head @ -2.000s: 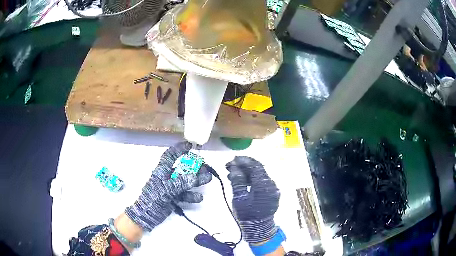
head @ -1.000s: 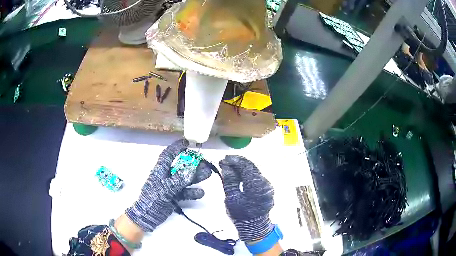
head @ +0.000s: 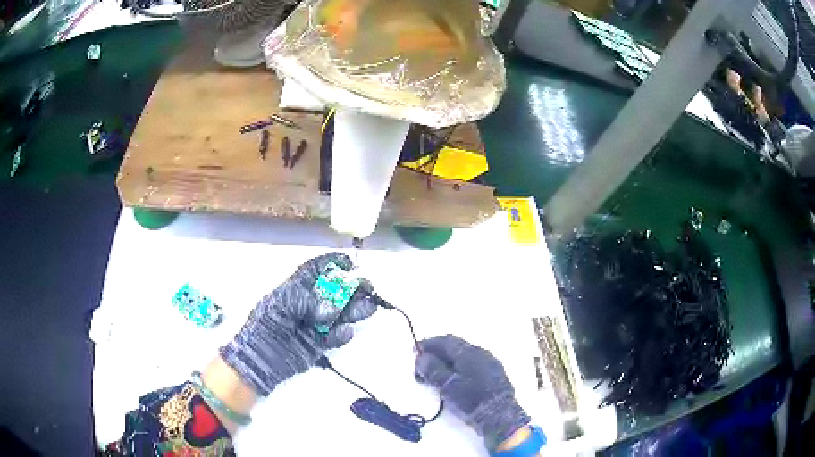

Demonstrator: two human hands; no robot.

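Note:
My left hand (head: pixel 308 308), in a grey-and-black knitted glove, holds a small teal-green circuit board (head: pixel 335 287) just below the thin tip (head: pixel 357 242) of the white tapering column (head: pixel 365 174). Board and tip look apart. A thin black cable lead (head: pixel 386 418) runs from the board, and its folded bundle lies on the white sheet. My right hand (head: pixel 466 379), also gloved, is lower right with fingers curled at the lead; whether it grips the lead is unclear. A second circuit board (head: pixel 197 306) lies at left on the sheet.
A large black cable pile (head: pixel 657 321) lies at right on the green surface. A brownish strip (head: pixel 556 364) and yellow label (head: pixel 518 220) are at the sheet's right side. Behind are a wooden base (head: pixel 205 170) with small dark rods, a plastic-wrapped machine top (head: pixel 393 62) and a slanted grey post (head: pixel 639 120).
My left hand and the board have come down slightly from the tip. My right hand has moved down and right, away from the board. Small boards on the green surface have shifted left.

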